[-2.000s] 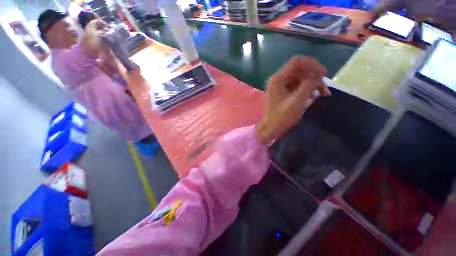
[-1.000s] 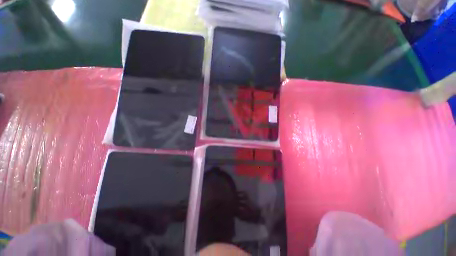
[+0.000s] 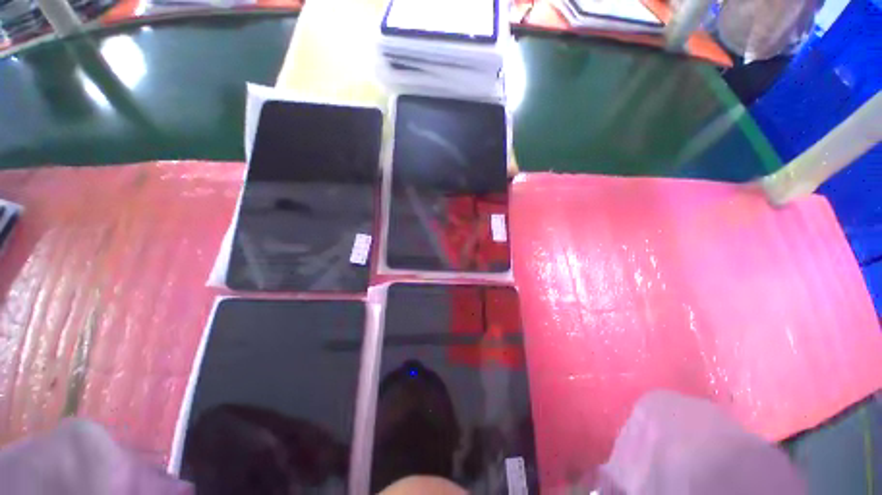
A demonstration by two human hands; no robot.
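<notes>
Four black tablets lie in a two-by-two block on white sheets: upper left (image 3: 311, 193), upper right (image 3: 448, 164), lower left (image 3: 285, 363) and lower right (image 3: 484, 396). Their screens are dark, with red and head-shaped reflections on the right ones. Small white labels show on the upper left, upper right and lower right tablets. The lower two are cut off by the bottom edge. My sleeves show at the bottom left and bottom right corners; both hands are out of the picture. A blurred skin-coloured shape at the bottom centre cannot be told.
The pink bench cover (image 3: 629, 290) lies under the tablets. A green belt (image 3: 619, 111) runs behind it, bridged by a pale yellow board (image 3: 324, 58). A tablet stack (image 3: 440, 48) with a lit top screen stands there. A pale post (image 3: 832, 150) rises at right.
The view has swung from the left side to the tablet block, then tilted up slightly. The left hand seen over the upper left tablet is out of view. The lit stack top shows again.
</notes>
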